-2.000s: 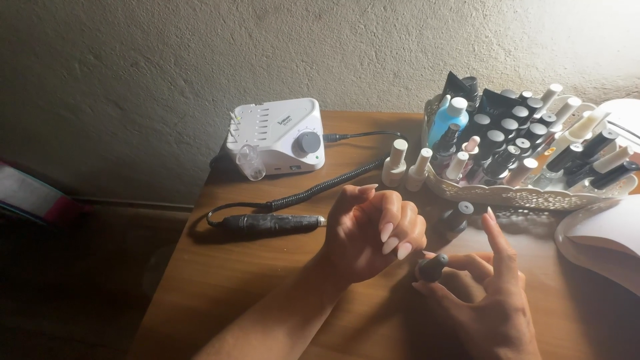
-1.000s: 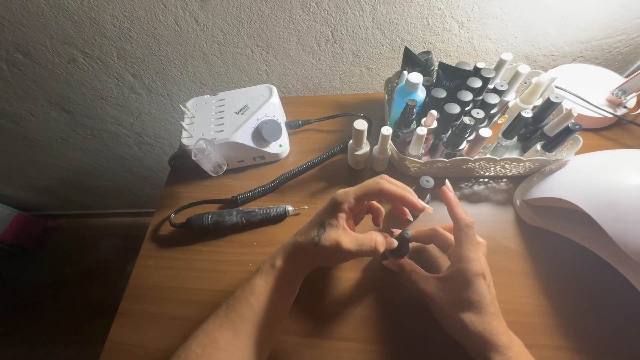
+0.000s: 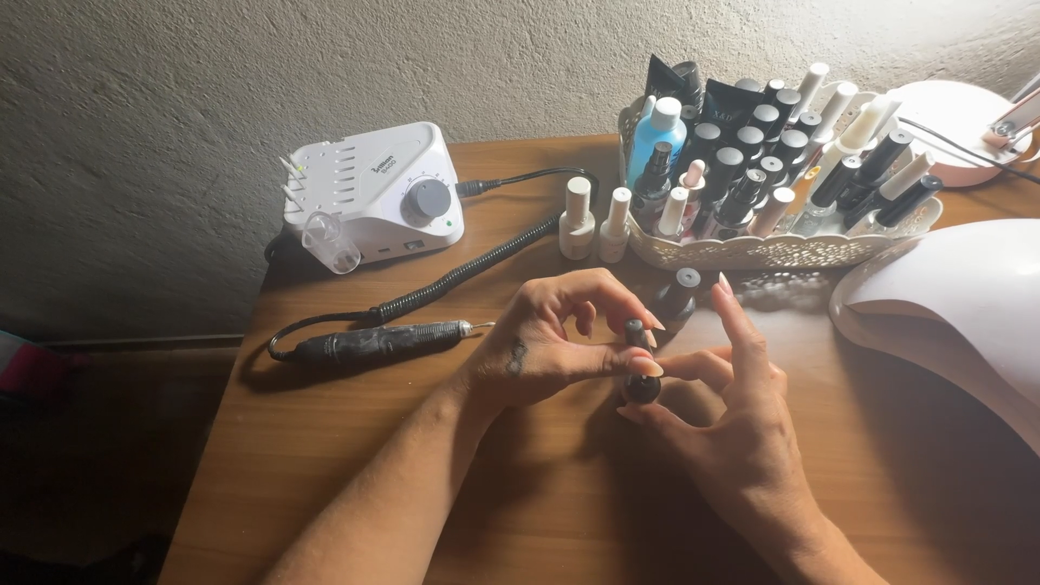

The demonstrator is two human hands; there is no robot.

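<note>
A small black nail polish bottle (image 3: 643, 388) stands upright between my two hands, low over the wooden table. My left hand (image 3: 561, 341) pinches its narrow black cap between thumb and fingers. With thumb and fingertips, my right hand (image 3: 723, 406) grips the bottle's body from the right, index finger raised. Just beyond the hands is another dark bottle with a round-topped cap (image 3: 681, 294). Two white-capped polish bottles, one wider (image 3: 578, 223) and one slimmer (image 3: 615, 227), stand in front of the basket's left end. Whether the held cap is loosened cannot be told.
Behind are a cream openwork basket (image 3: 731, 253) full of bottles and tubes, and a pink lamp base (image 3: 959, 122). A white nail lamp (image 3: 959, 301) sits right. On the left are a white nail drill unit (image 3: 374, 195), its coiled cord (image 3: 471, 268) and black handpiece (image 3: 382, 343).
My left hand, curled beside the bottle two seconds ago, has opened its fingers and closed them on the cap. My right hand keeps hold of the bottle. The view has shifted somewhat.
</note>
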